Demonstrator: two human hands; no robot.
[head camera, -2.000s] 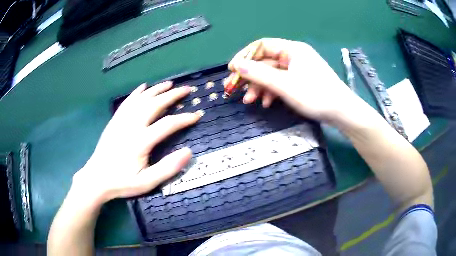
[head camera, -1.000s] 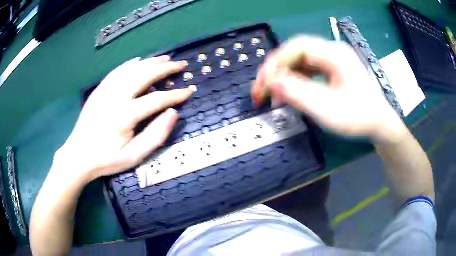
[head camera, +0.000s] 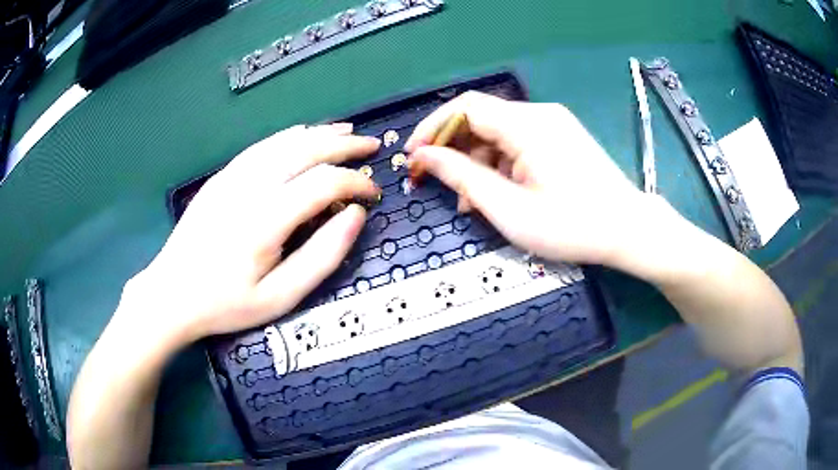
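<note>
A black component tray (head camera: 441, 385) with rows of round pockets lies in front of me. A pale fixture bar (head camera: 418, 315) with a row of round stations rests across it; a small part shows at its right end. Small gold-centred components (head camera: 399, 160) sit in the tray's upper rows. My right hand (head camera: 533, 174) holds a short yellowish hand tool (head camera: 448, 131) with a reddish lower part, its tip hidden or too small to tell, close to the components. My left hand (head camera: 266, 225) rests over the tray's upper left, fingers spread, fingertips touching near components. Whether it holds one is hidden.
Another fixture bar (head camera: 333, 39) lies beyond the tray. At right lie a bar (head camera: 704, 145), silver tweezers (head camera: 645, 128), a white paper (head camera: 761, 184) and a dark tray (head camera: 798, 115). More bars (head camera: 40, 358) lie at the left edge.
My right hand swung towards the bar's right end, then returned to the upper components. A part now shows at that end station. My left hand stays over the upper left.
</note>
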